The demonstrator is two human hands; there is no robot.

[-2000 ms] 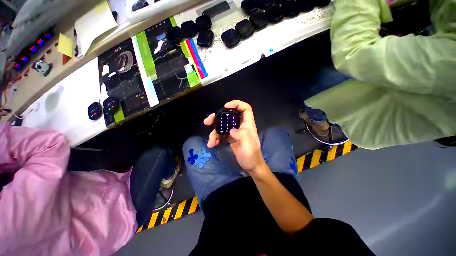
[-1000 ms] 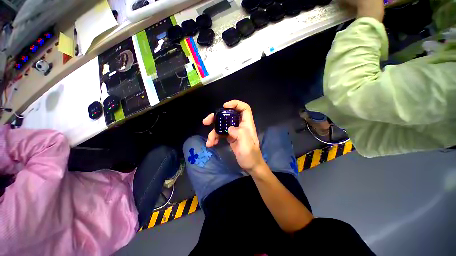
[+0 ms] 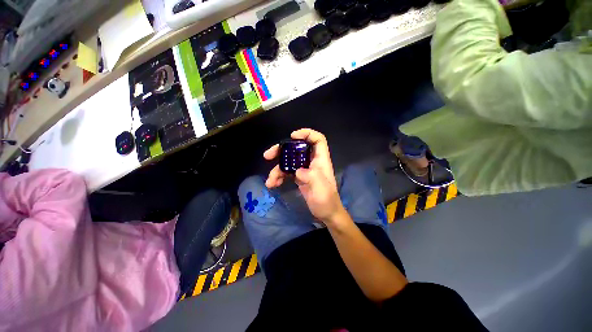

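Observation:
My right hand comes in from the lower right and holds a black smartwatch unit above my lap. The unit's face is turned up to me and is lit with rows of small white and violet icons. A finger curls over its top right edge, the thumb lies at its lower right, and fingertips show at its left side. The rest of the fingers are hidden behind it. My left hand is out of the picture.
The white bench crosses the top, with black mats, a colour-striped strip and clusters of black units. Two lit units lie at left. People in pink and pale green sit on either side.
My right hand and the unit stay nearly still. The person in pale green first reached over the bench and has now drawn the arm back; the person in pink has shifted slightly.

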